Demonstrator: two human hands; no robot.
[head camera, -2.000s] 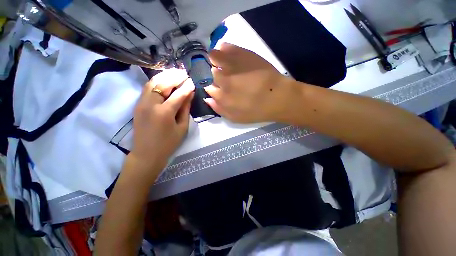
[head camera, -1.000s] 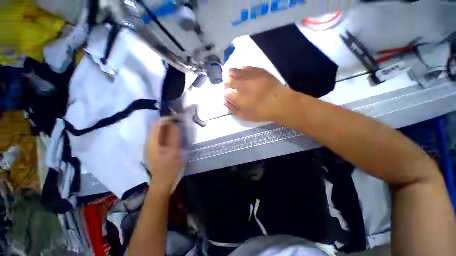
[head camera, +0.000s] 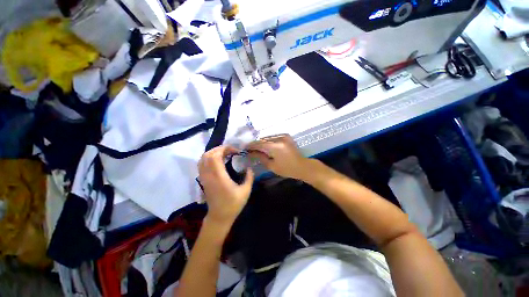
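Observation:
My left hand (head camera: 223, 184) and my right hand (head camera: 279, 155) are close together at the table's front edge. Both hold a small black and white piece (head camera: 236, 165) between the fingers; its details are partly hidden and blurred. The white garment panel (head camera: 156, 136) with black trim (head camera: 174, 139) lies spread to the left of the needle, its right edge reaching my left hand. The sewing machine (head camera: 313, 38) stands behind, its presser foot area (head camera: 258, 78) beyond my hands with no hand at it.
A black cut panel (head camera: 325, 79) lies right of the needle. Snips (head camera: 373, 72), a red-handled tool (head camera: 401, 64) and scissors (head camera: 460, 61) lie further right. A ruler strip (head camera: 359, 120) runs along the front edge. Red basket (head camera: 110, 268) below left, blue crate (head camera: 473, 156) below right.
Both hands have moved from the needle area to the front edge and come together at the small piece. The view has shifted, showing more of the machine. The garment panel has moved away from the needle.

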